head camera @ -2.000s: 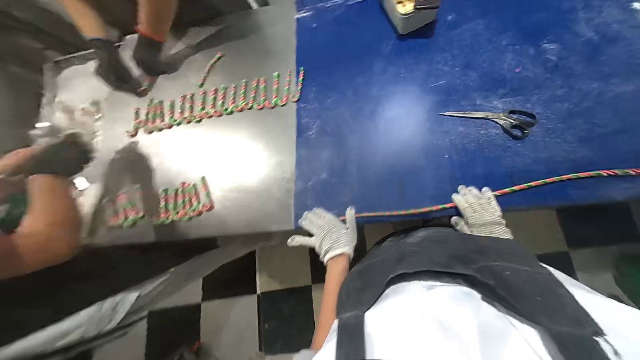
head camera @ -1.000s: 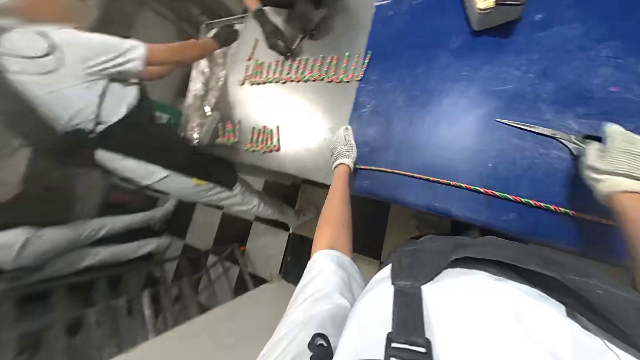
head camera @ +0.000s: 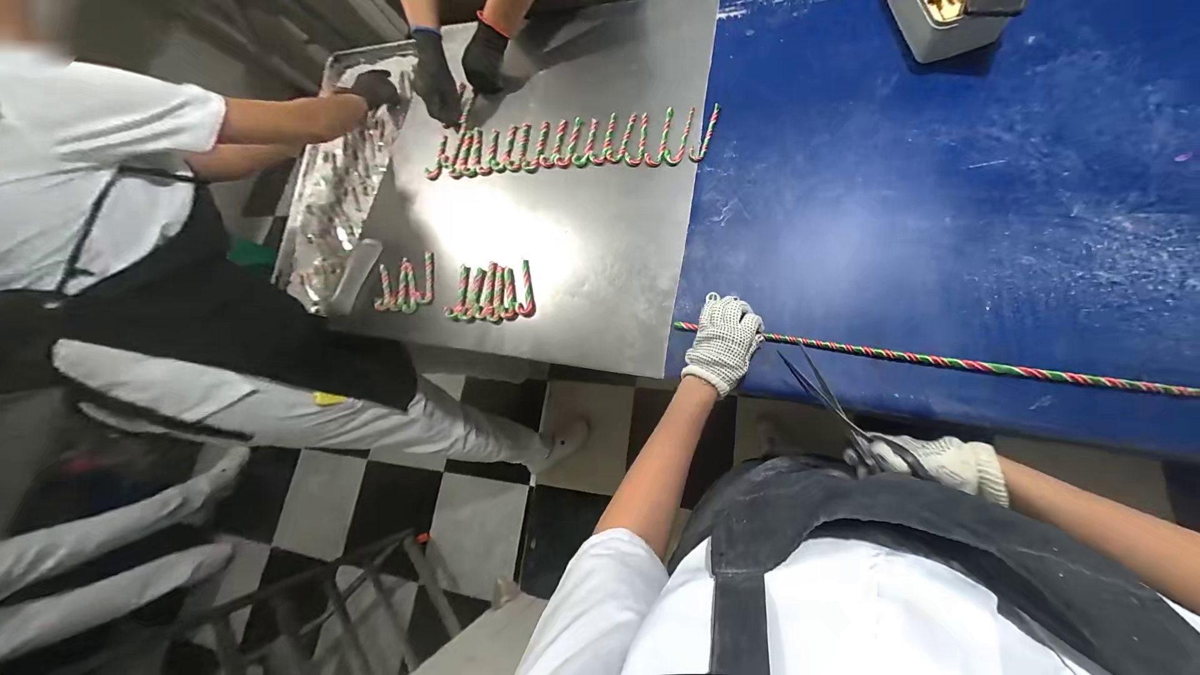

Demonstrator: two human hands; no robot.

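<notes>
A long twisted candy rope, striped red, green and white, runs along the near part of the blue tabletop. My left hand, in a white knit glove, is closed over the rope near its left end, and a short tip sticks out past the fingers. Low at the table's near edge, my gloved right hand holds a pair of scissors by the handles. The blades are apart and point up and left, a little below the rope and to the right of my left hand.
Rows of small candy canes lie on a metal sheet to the left, with shorter groups below. Black-gloved hands of a co-worker touch the upper row. Another person reaches into a tray of wrapped pieces. A grey container stands at the top.
The scissors lay on the blue table; my right hand reached them and now holds them below the rope. My left hand has stayed at the rope's left end. The view has swung left.
</notes>
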